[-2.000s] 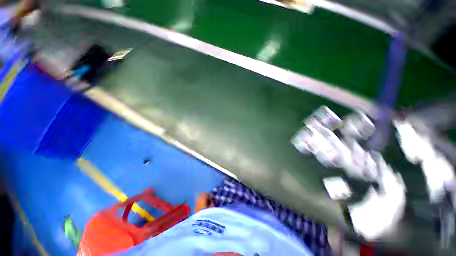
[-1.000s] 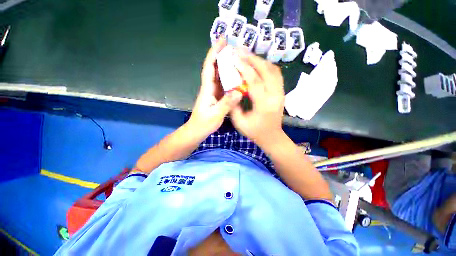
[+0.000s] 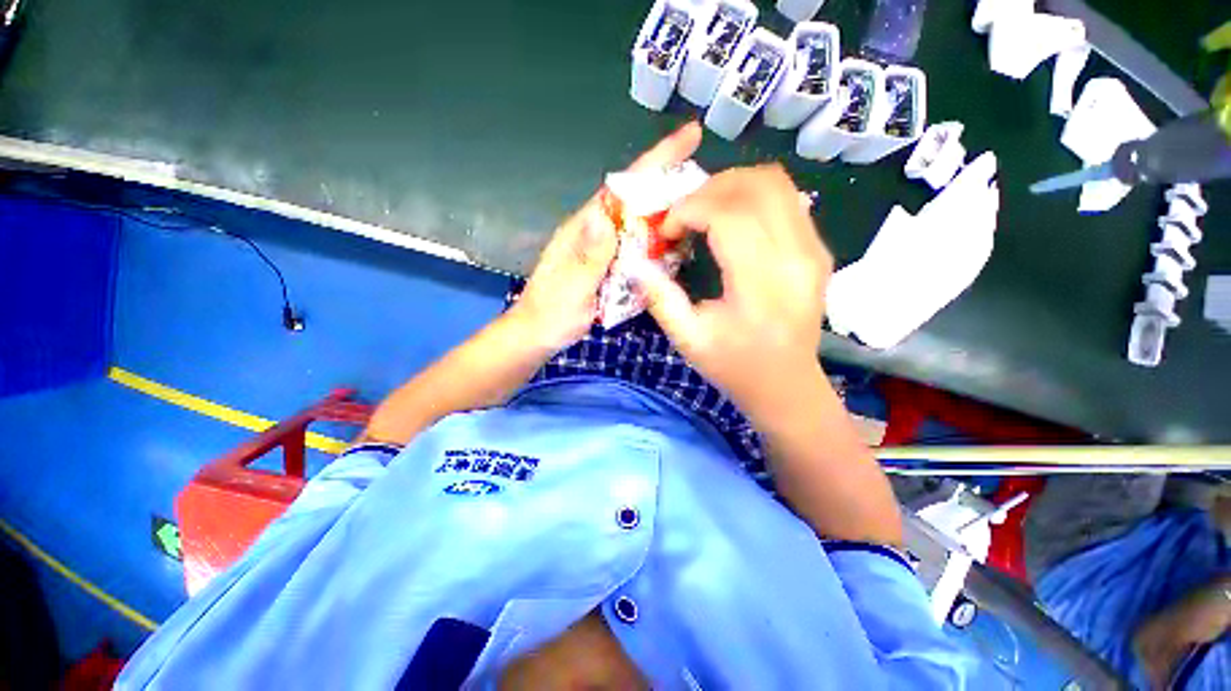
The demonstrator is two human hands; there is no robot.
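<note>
My left hand (image 3: 574, 263) holds a small red and white packet (image 3: 631, 257), which looks like the tissue packet, at the bench's near edge. My right hand (image 3: 756, 257) has its thumb and fingers at the packet's right side. The hands hide part of it. Several white adapter housings (image 3: 747, 84) stand in a row beyond my hands, their open tops showing dark insides with light components. A small white fitting (image 3: 936, 154) lies at the right end of the row. White tissue (image 3: 918, 263) lies on the bench right of my right hand.
A grey-blue nozzle (image 3: 1080, 178) on a dark body points left at the right. A joined row of white parts (image 3: 1168, 270) lies below it. More crumpled tissue (image 3: 1033, 41) lies far right. A red stool (image 3: 250, 506) stands lower left. Another person's blue sleeve (image 3: 1127, 574) is lower right.
The view has shifted, so the housings sit further right. The red and white packet now shows more openly between my hands. The nozzle has come into view at the right.
</note>
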